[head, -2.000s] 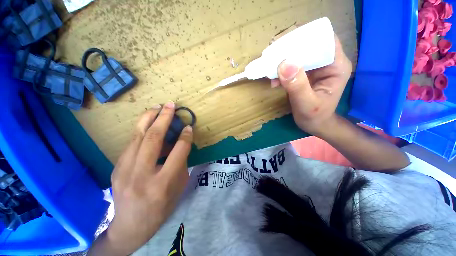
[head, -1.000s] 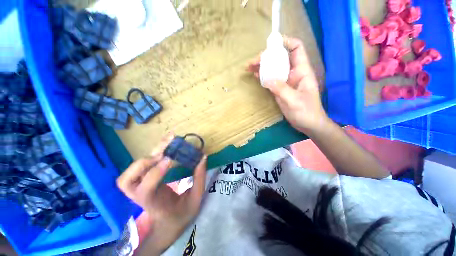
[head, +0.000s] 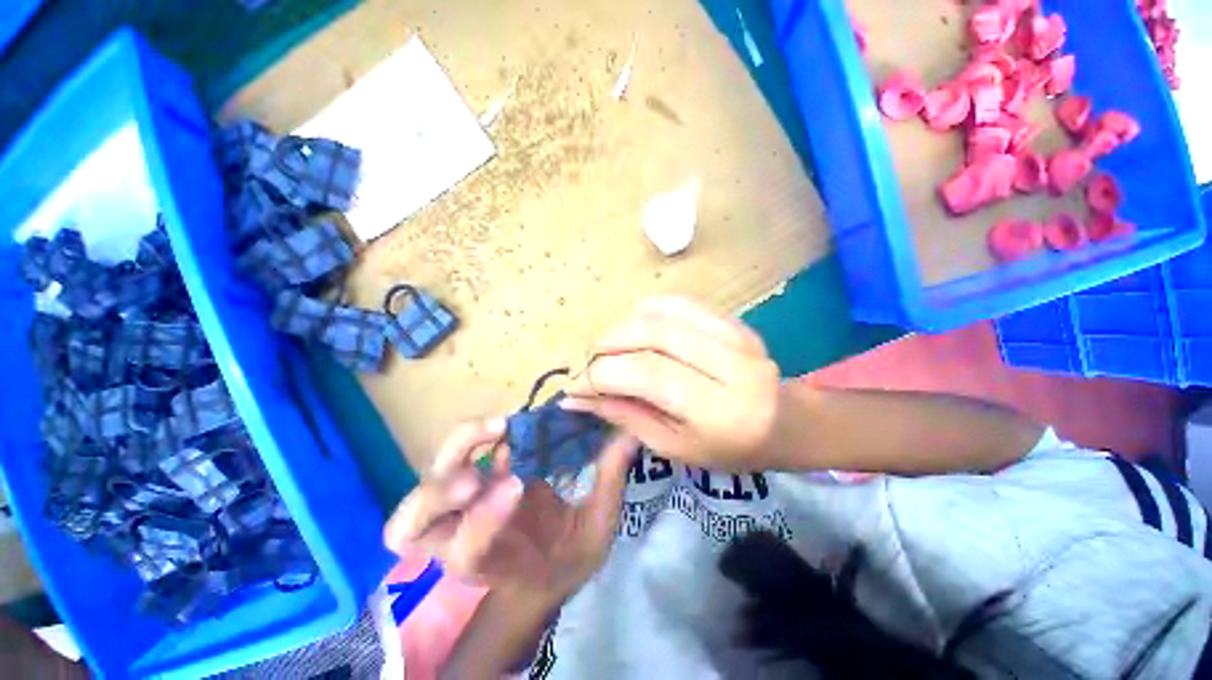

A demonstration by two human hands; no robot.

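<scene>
A blue-grey plaid piece (head: pixel 556 438) with a thin black loop is held up near my body, over the mat's near edge. My left hand (head: pixel 525 511) grips it from the left and below. My right hand (head: pixel 691 385) pinches at its upper right, by the loop; the fingers hide part of both. The white glue bottle (head: pixel 673 217) stands or lies on the cardboard mat (head: pixel 558 239), beyond my right hand; its pose is hard to tell. More plaid pieces (head: pixel 308 250) are piled at the mat's left edge.
The left blue bin (head: pixel 213 286) holds many plaid pieces. The right blue bin (head: pixel 871 173) holds red-pink curled pieces (head: pixel 990 179). A white card (head: pixel 412 140) lies beside the plaid pile. Pale slivers (head: pixel 625 73) lie on the far mat.
The bottle has left my right hand and is now on the mat. My right hand has moved left to the plaid piece, which my left hand still holds. The view has shifted.
</scene>
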